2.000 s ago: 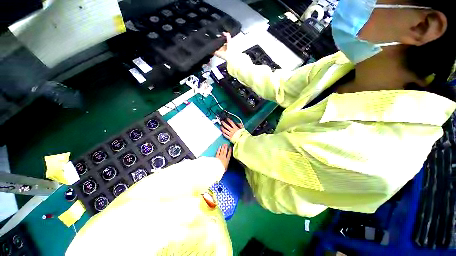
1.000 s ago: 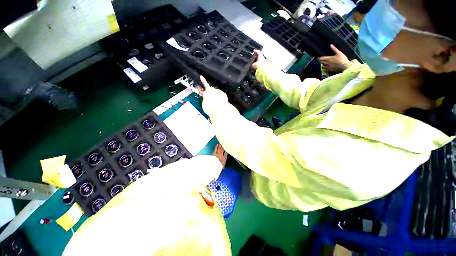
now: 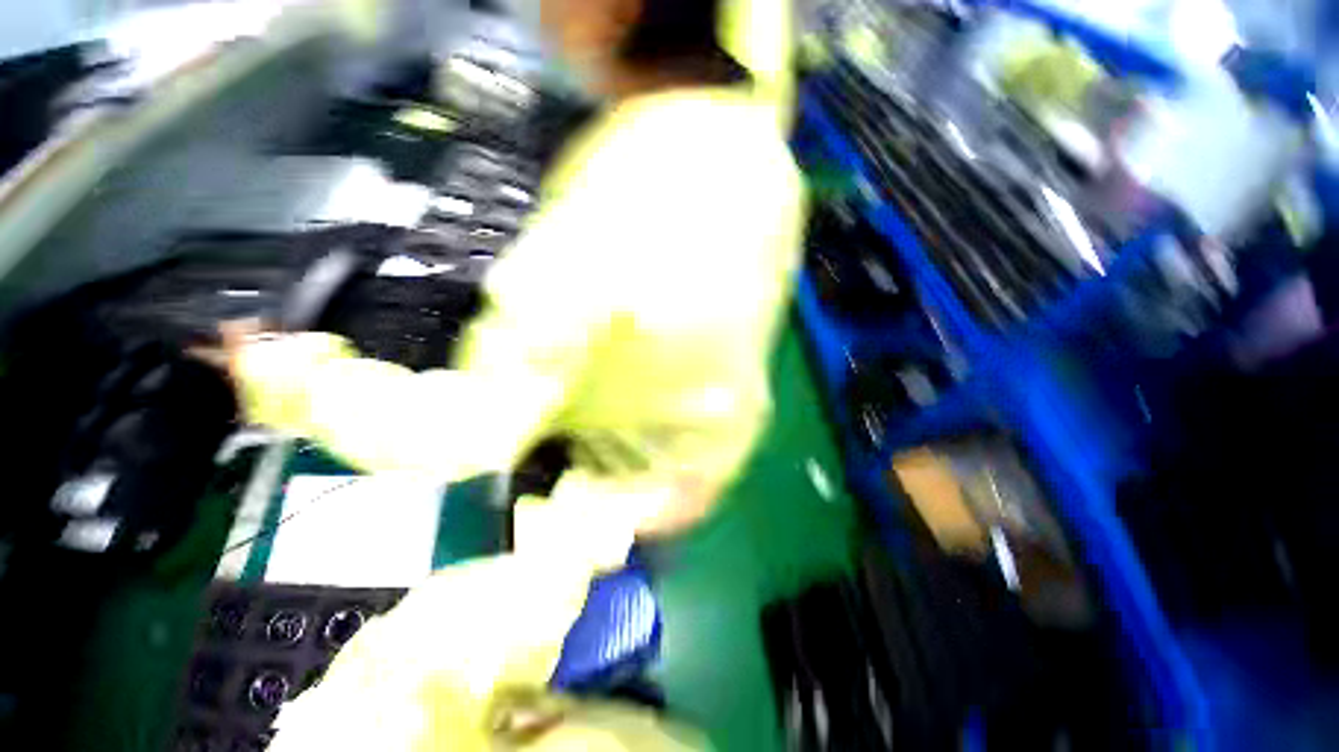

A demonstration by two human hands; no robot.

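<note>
The view is strongly blurred. A bright yellow sleeve, which looks like my right one, comes up from the bottom. My right hand [image 3: 679,504] shows small and blurred at its far end, against the neighbouring person's yellow smock; I cannot make out its fingers or anything in it. My left hand is not in view. A black foam tray [image 3: 235,688] with round watch units [image 3: 285,627] lies at the lower left, partly hidden by the sleeve. A white paper sheet [image 3: 353,532] lies on the green mat beyond the tray.
The person in the yellow smock [image 3: 646,279] stands close in front, one hand [image 3: 232,350] near dark trays at the left. A blue stool [image 3: 610,629] stands beside the bench. A blue rack [image 3: 1079,492] with dark trays and a brown piece [image 3: 940,497] fills the right.
The view has swung right, bringing the rack into view. The person's smock now stands nearer the middle. My right hand has moved from the bench edge to against the person's smock.
</note>
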